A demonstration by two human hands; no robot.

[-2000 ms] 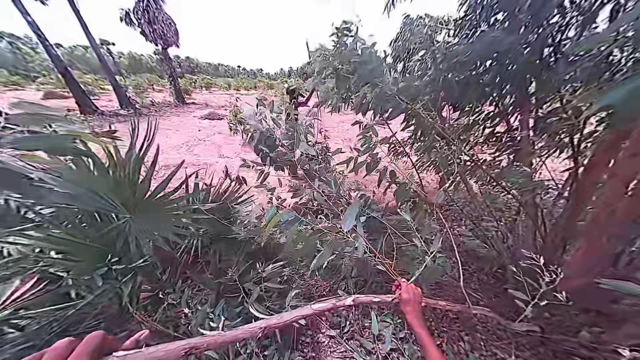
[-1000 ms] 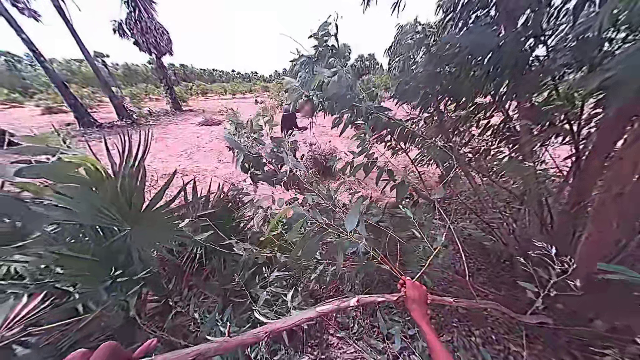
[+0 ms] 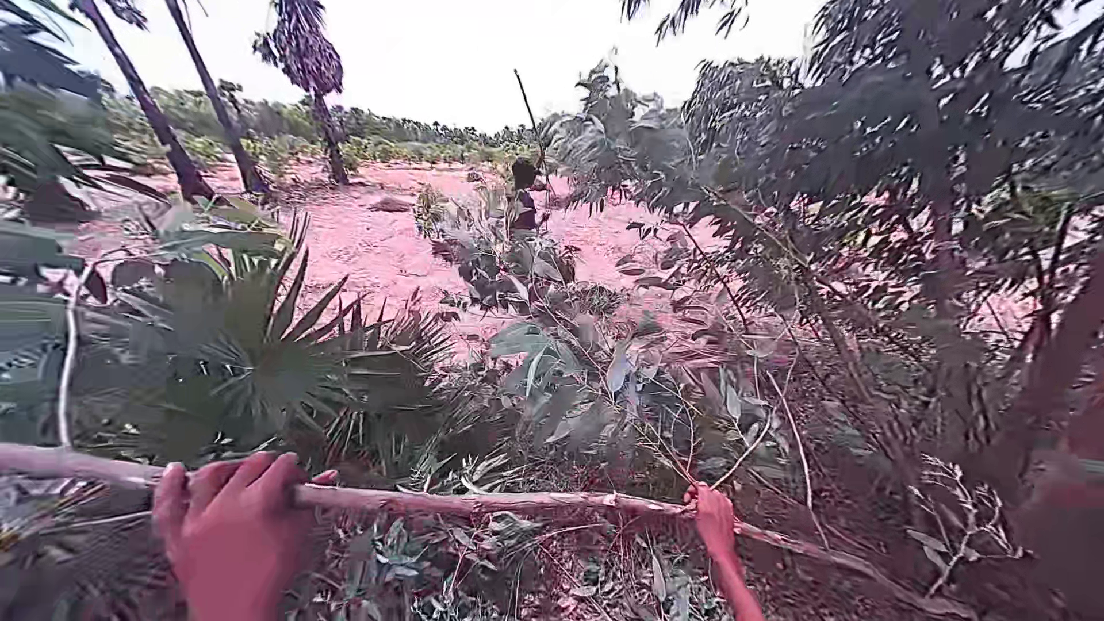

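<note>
A long, thin tree branch (image 3: 483,503) with pale bark runs across the lower part of the head view, sloping down to the right. My left hand (image 3: 241,517) grips its thicker part at the lower left, fingers over the top. Right of the middle, my right hand (image 3: 714,517) is closed around the branch where leafy twigs (image 3: 690,440) rise from it. The branch's left end lies outside the view. Its thinner end reaches down among twigs and dry litter at the lower right.
A fan palm (image 3: 267,362) grows at the left. Leafy trees (image 3: 914,164) and a reddish trunk (image 3: 1056,388) stand at the right. Beyond the foliage, a person (image 3: 523,194) is partly hidden on reddish open ground (image 3: 371,241). Palm trunks (image 3: 216,112) rise behind at the left.
My left hand, only partly visible at the lower edge before, has come up into view with the thicker part of the branch. The branch now lies more level. My right hand stays on it.
</note>
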